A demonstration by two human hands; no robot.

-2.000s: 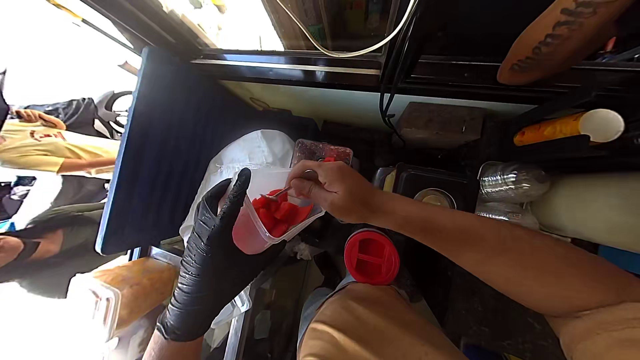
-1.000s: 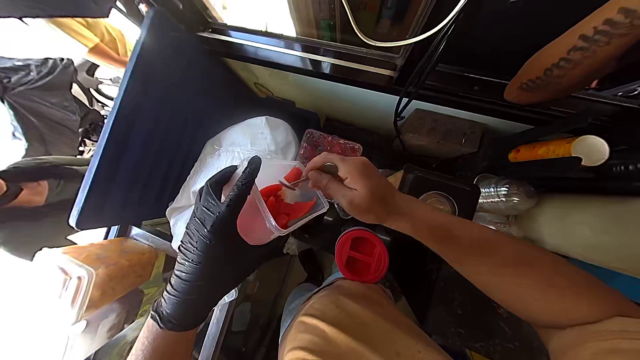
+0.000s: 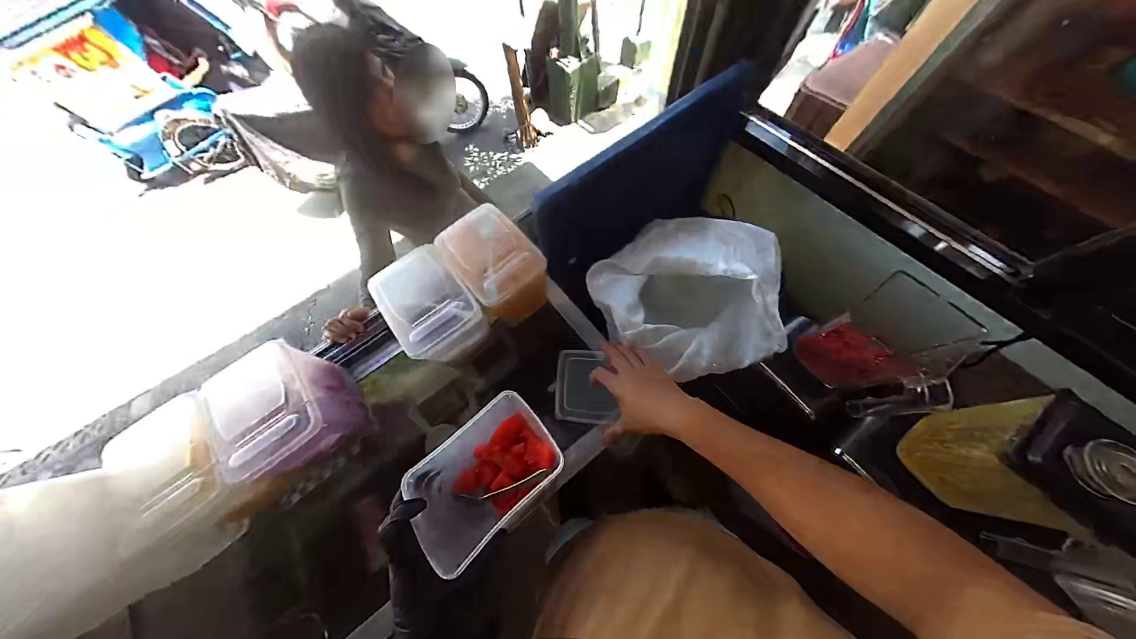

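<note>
My left hand (image 3: pixel 413 550), in a black glove, grips the near left side of a clear plastic tub (image 3: pixel 444 524). Red cut pieces (image 3: pixel 510 457), which look like fruit, lie at the tub's far end with a thin metal utensil (image 3: pixel 515 485) on them. My bare right hand (image 3: pixel 643 395) is spread, its fingers apart, over the right edge of a flat translucent lid (image 3: pixel 584 388); whether it touches the lid I cannot tell. Just beyond that hand stands an opened white plastic bag (image 3: pixel 710 333).
Lidded plastic containers (image 3: pixel 426 306) line the ledge at left. A person (image 3: pixel 399 169) stands outside, one hand (image 3: pixel 346 325) on the ledge. A dark blue panel (image 3: pixel 639 160) rises behind the bag. A bag of red food (image 3: pixel 843 353) and a yellow item (image 3: pixel 976 461) are at right.
My right hand has let go of the utensil, which now lies in the tub, and has moved away from the tub to the lid. The view has swung strongly toward the street side.
</note>
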